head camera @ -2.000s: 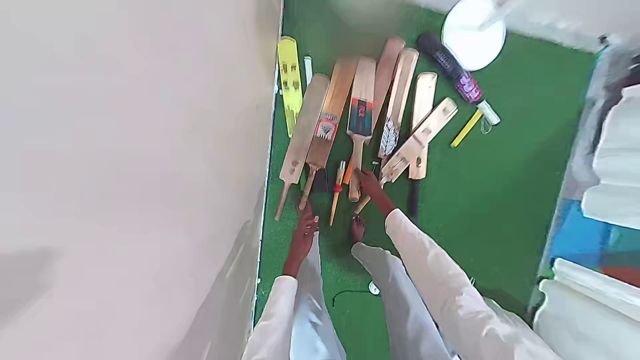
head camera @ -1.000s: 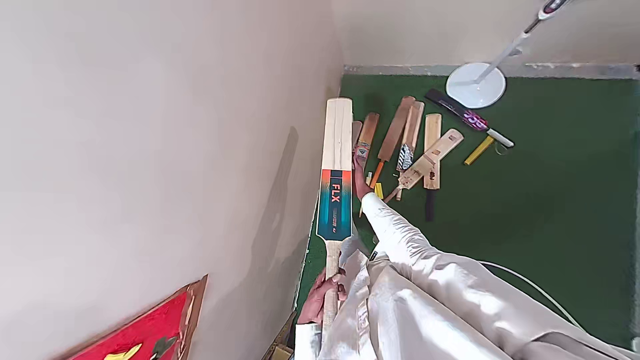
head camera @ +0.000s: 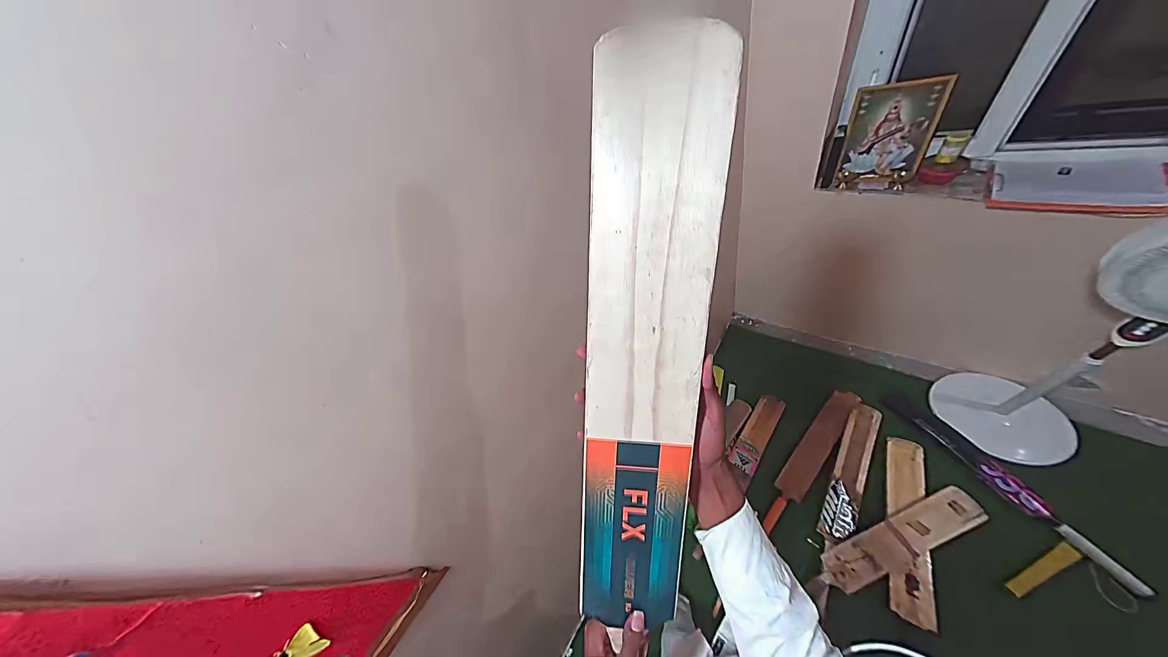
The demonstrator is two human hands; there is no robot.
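Note:
An FLX cricket bat (head camera: 652, 255) of pale wood, with an orange and teal sticker low on its face, stands upright before me, blade up. My left hand (head camera: 618, 636) grips it at the bottom of the frame, where the blade ends; the bat's handle is out of view. My right hand (head camera: 714, 447) holds the blade from behind, its thumb along the right edge and its fingertips showing past the left edge. Beyond my right hand several wooden cricket bats (head camera: 817, 447) lie on the green floor covering, two of them crossed.
A white pedestal fan base (head camera: 1004, 418) stands by the far wall. Near it lie a dark bat with a purple sticker (head camera: 1013, 484) and a yellow block (head camera: 1043, 569). A framed picture (head camera: 896, 130) sits on the window ledge. Red cloth (head camera: 210, 620) lies at lower left.
The FLX bat lay on the floor among the others two seconds ago; it is now lifted upright. My right hand has moved from the floor bats to the blade. The view has tilted up.

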